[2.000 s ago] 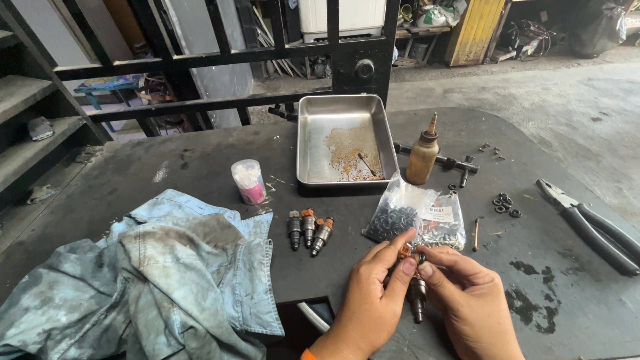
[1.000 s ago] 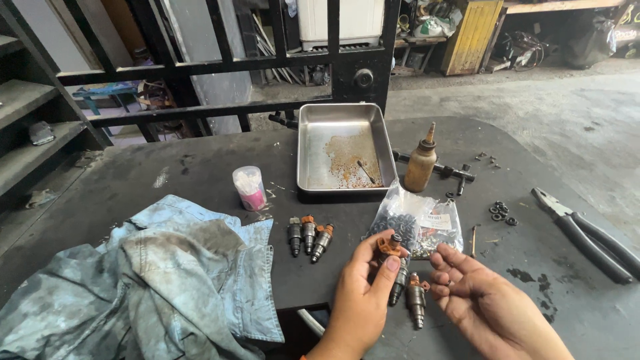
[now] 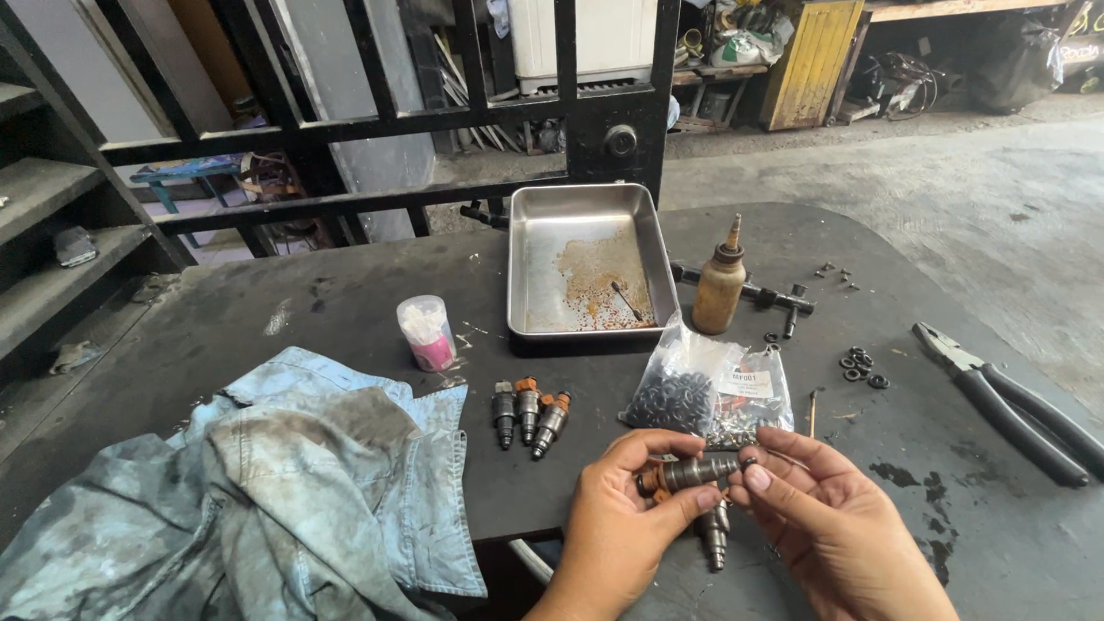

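Note:
My left hand (image 3: 634, 509) grips a fuel injector (image 3: 694, 472) with an orange connector, held nearly level. The thumb and forefinger of my right hand (image 3: 819, 509) pinch a small black ring or cap (image 3: 748, 464) at the injector's narrow end. Below my hands another injector (image 3: 716, 539) lies on the table, partly hidden. Just beyond them are a clear bag of black O-rings (image 3: 677, 388) and a bag of small parts (image 3: 768, 392). Three more injectors (image 3: 528, 412) lie side by side to the left. Loose O-rings (image 3: 856, 364) are on the right.
A stained metal tray (image 3: 516, 259) holds a cotton swab. Beside it stand a dirty squeeze bottle (image 3: 718, 289) and a black fuel rail (image 3: 785, 297). Pliers (image 3: 1000, 397) lie right, a swab container (image 3: 426, 334) and a soiled blue cloth (image 3: 285, 483) left. A black metal gate (image 3: 612, 142) borders the far edge.
The injector in my left hand has turned from pointing down to nearly level. My right hand, open and apart one second ago, is now at its narrow end.

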